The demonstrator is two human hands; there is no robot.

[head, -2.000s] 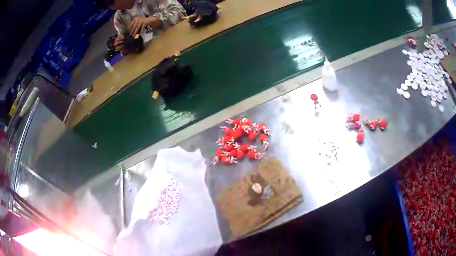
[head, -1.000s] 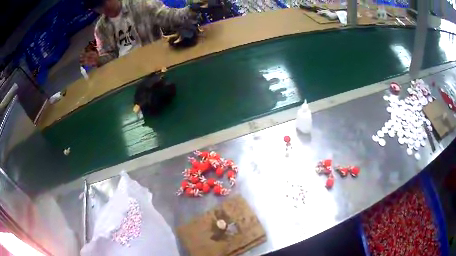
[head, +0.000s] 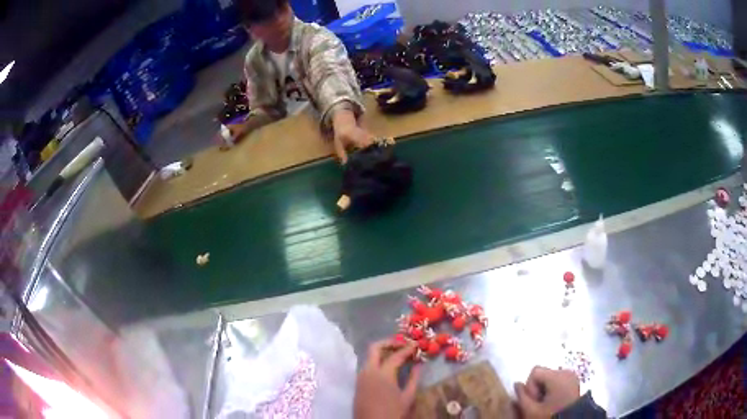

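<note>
My left hand (head: 385, 381) is at the near left edge of the red figure pieces (head: 438, 315), its fingertips close to or touching one; whether it grips one is unclear. My right hand (head: 550, 391) rests at the right side of the brown work board (head: 475, 388), fingers curled; I cannot see anything held. A pale glue dab (head: 453, 407) is on the board. Small patterned parts (head: 296, 391) lie on the crumpled white sheet (head: 315, 329) left of the board. More small parts (head: 578, 360) lie beyond my right hand.
A white glue bottle (head: 595, 244) and a red-topped figure (head: 568, 288) stand right of the pile. White discs (head: 727, 250) lie far right. Beyond the green conveyor belt (head: 459, 196), a person (head: 315, 78) reaches to a black item (head: 375, 176). A blue-edged bin's red contents (head: 711, 394) show below right.
Both my hands have come into view around the board. The view has shifted. The person opposite has reached over the belt to the black item.
</note>
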